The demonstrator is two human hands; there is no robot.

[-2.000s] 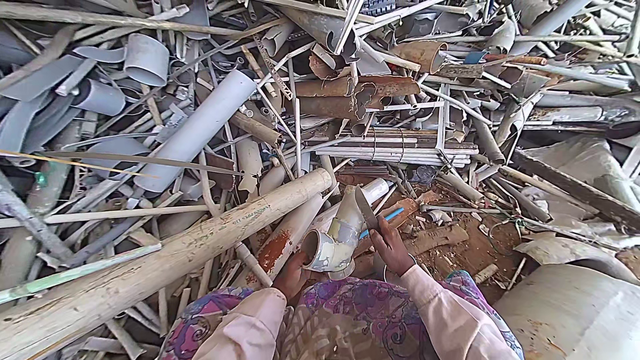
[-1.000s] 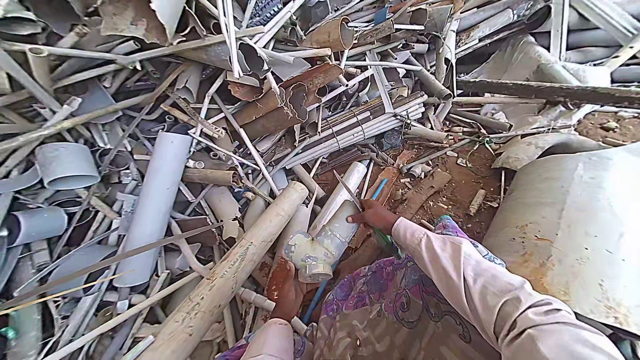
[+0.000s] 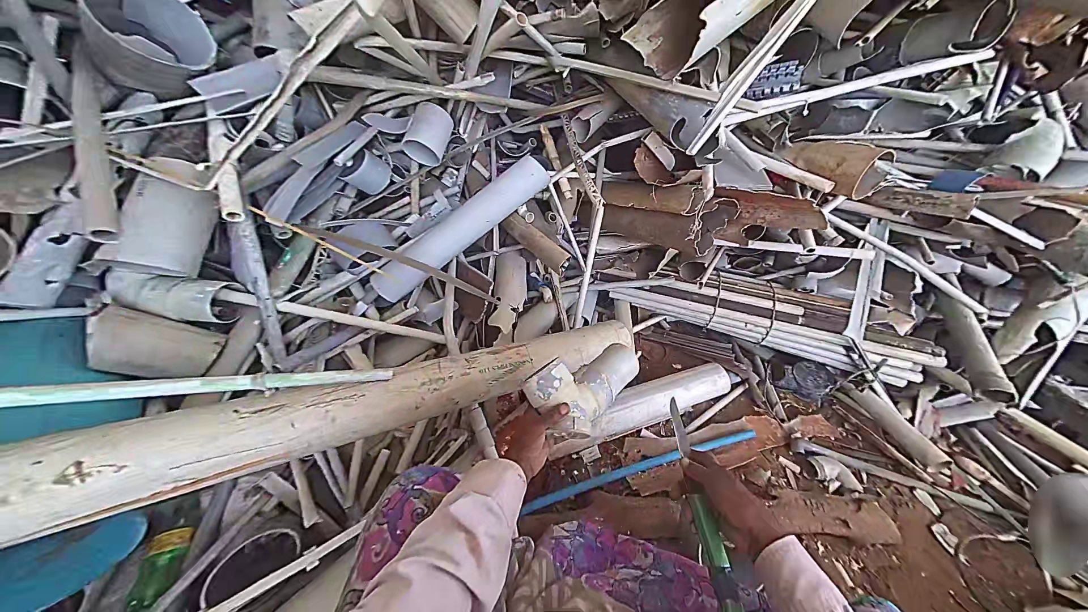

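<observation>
My left hand (image 3: 529,438) grips the lower left side of a pale, stained plastic pipe tee fitting (image 3: 582,387). The fitting rests against a long white plastic pipe (image 3: 667,398) and lies close to the end of a thick cream pipe (image 3: 510,365). My right hand (image 3: 731,501) is closed on a knife (image 3: 682,429) with a narrow blade pointing up and a green handle, to the right of the fitting. The blade stands apart from the fitting. A thin blue pipe (image 3: 637,469) lies between my two hands.
Broken grey and white pipes are heaped ahead and at both sides, among them a grey pipe (image 3: 463,228) and a tied bundle of thin white pipes (image 3: 765,327). A green bottle (image 3: 161,565) lies at lower left. Reddish soil (image 3: 943,544) shows at lower right.
The fitting has moved off the top of the white pipe toward the cream pipe's end, held in my left hand. My right hand with the knife has drawn away from it. The view has swung left.
</observation>
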